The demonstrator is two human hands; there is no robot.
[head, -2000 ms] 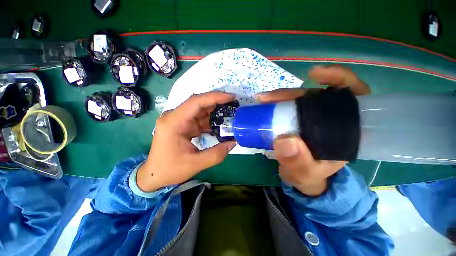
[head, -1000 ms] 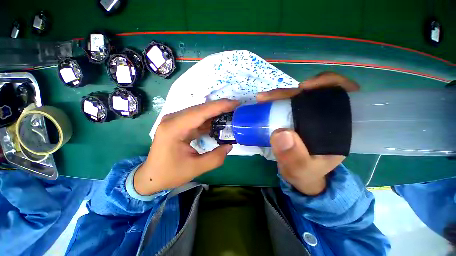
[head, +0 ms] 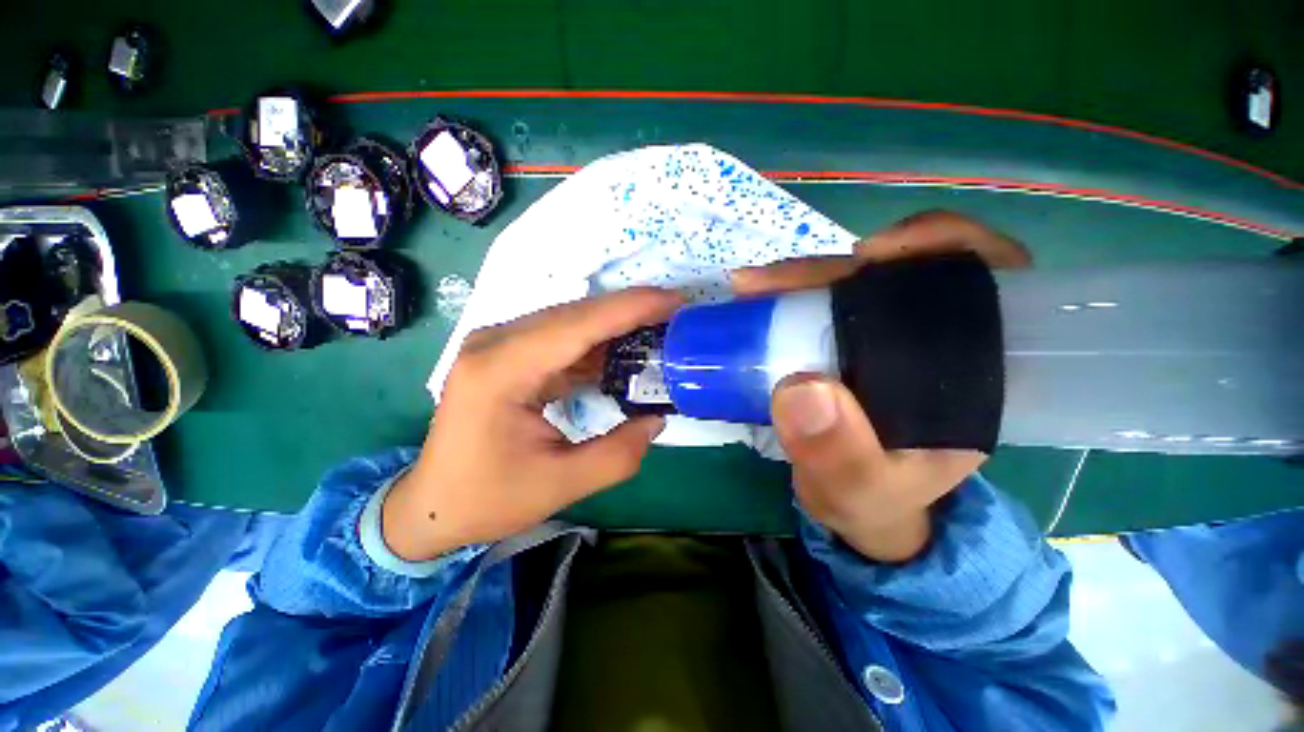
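Note:
My left hand point(head: 522, 415) holds a small black round electronic module point(head: 638, 369) between thumb and fingers. Part of a pale square shows on the module's face. My right hand point(head: 872, 458) grips the large clear dispensing syringe point(head: 1144, 358) near its black grip sleeve point(head: 920, 352). The syringe lies level, pointing left. Its blue front end point(head: 719, 359) is right over the module's right side. The needle tip is hidden, so I cannot tell if it touches. A white sheet with blue specks point(head: 687, 215) lies under both hands.
Several black modules with white squares point(head: 352, 198) stand on the green bench at the left. A shiny tray point(head: 107, 465) and yellowish tape roll point(head: 179, 375) are at the far left. More modules point(head: 1257, 100) are on the dark green belt. Blue sleeves of people show at both lower sides.
Since the first frame, my right hand and the syringe have shifted slightly left. Modules on the belt have drifted a little to the right. My left hand keeps hold of the module.

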